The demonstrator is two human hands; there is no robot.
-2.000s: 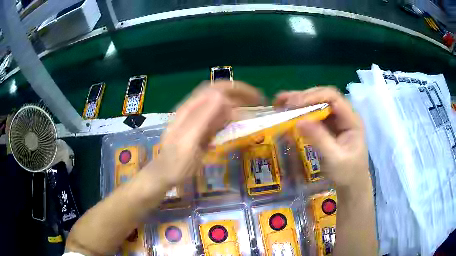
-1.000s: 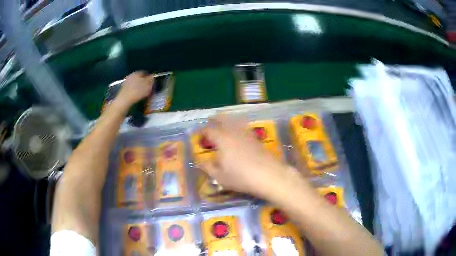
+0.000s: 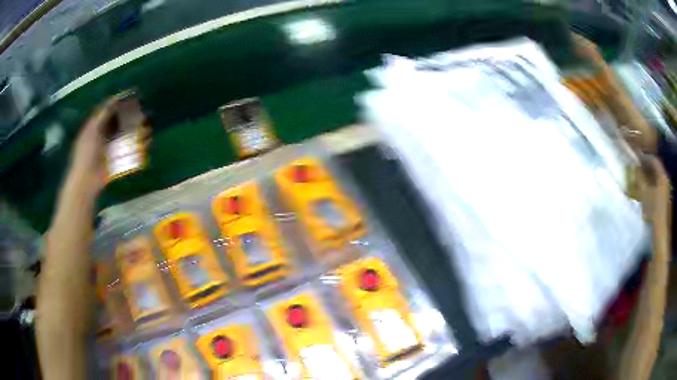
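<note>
My left hand [image 3: 93, 141] is at the upper left, closed around a phone body [image 3: 126, 152] with a dark screen and white keypad area facing up. My right hand [image 3: 647, 177] is blurred at the far right, by the edge of the white packing sheets [image 3: 505, 193]; whether it holds anything cannot be told. Another phone body [image 3: 249, 130] lies on the green belt. A clear blister tray [image 3: 438, 334] holds two rows of yellow phones [image 3: 256, 249] with red discs up.
The green conveyor belt [image 3: 312, 85] runs behind the tray, with a pale metal edge [image 3: 200, 178]. A dark bench mat [image 3: 401, 211] shows between tray and sheets. Blurred yellow pieces [image 3: 590, 89] and skin, whose owner is unclear, show at upper right.
The view has turned right. My left hand now holds a phone body over the belt. My right hand has moved from the tray to the sheets' far side.
</note>
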